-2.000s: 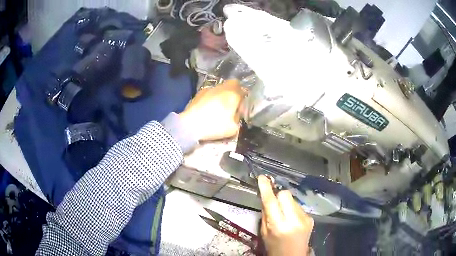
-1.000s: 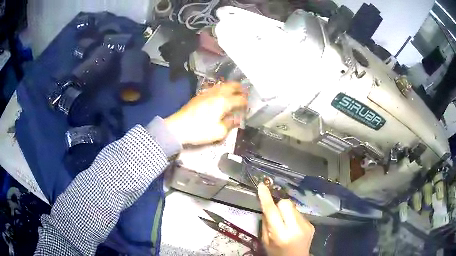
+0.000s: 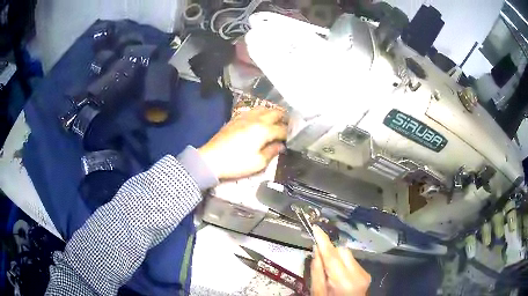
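Note:
My left hand (image 3: 249, 141) lies over the left end of the machine bed, below the lamp; its fingertips reach the needle area, and what they touch is hidden. My right hand (image 3: 338, 267) holds thin silver tweezers (image 3: 305, 221), tips pointing up and left at the folder attachment (image 3: 313, 213) with its round screw. Navy binding tape (image 3: 385, 221) runs from the right to the folder. The cream Siruba machine (image 3: 359, 139) stands behind both hands.
Thread snips (image 3: 269, 270) with a red handle lie on the white table (image 3: 217, 263). Navy tape rolls (image 3: 103, 167) lie on blue fabric (image 3: 130, 139) at left. The bright work lamp (image 3: 301, 55) hides much of the machine head.
My right hand has moved slightly down and right, and the tweezers show more clearly beside the folder screw. My left hand has changed from a closed fist shape to a flatter, looser pose.

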